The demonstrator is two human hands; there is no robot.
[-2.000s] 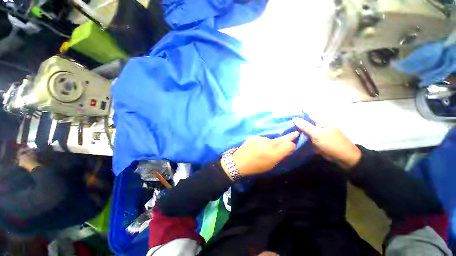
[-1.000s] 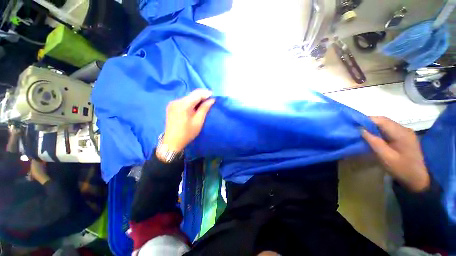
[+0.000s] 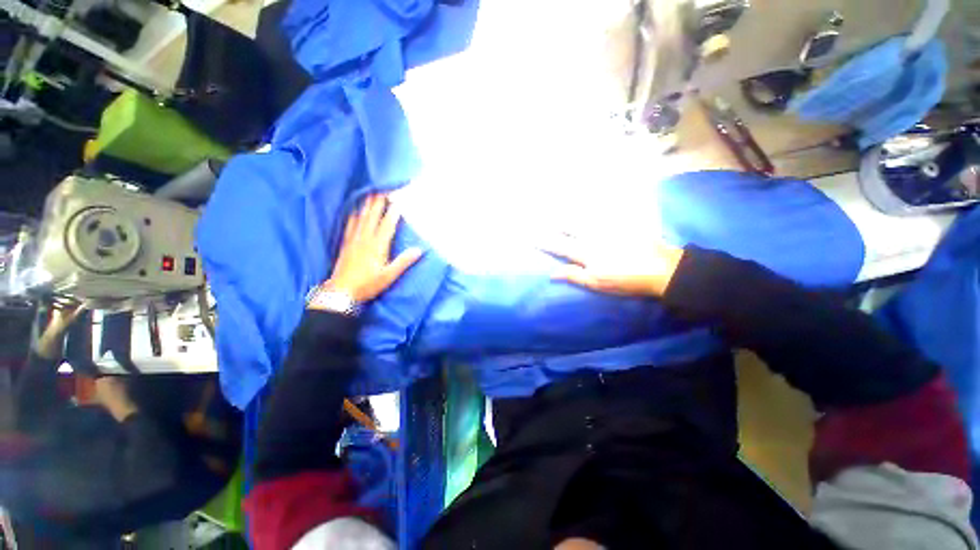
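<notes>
A bright blue garment piece point(image 3: 527, 312) lies across the table edge and my lap, its right part spread over the front of the machine table. My left hand point(image 3: 368, 252) lies on the cloth at the left with fingers apart, holding nothing. My right hand point(image 3: 618, 271) lies flat on the cloth near the middle, its fingertips washed out by glare. I cannot see it grip anything. The needle area is mostly lost in the glare.
Red-brown thread snips point(image 3: 739, 138) and a light blue thread hank point(image 3: 876, 88) lie at the upper right, left of a round wheel device point(image 3: 926, 170). Another machine point(image 3: 113, 239) and a person point(image 3: 107, 451) are at left. A blue bin point(image 3: 403, 462) stands below the table.
The cloth that was held stretched between both hands now lies spread flat to the right. My right hand has moved left onto the cloth, and my left hand has let go of its edge.
</notes>
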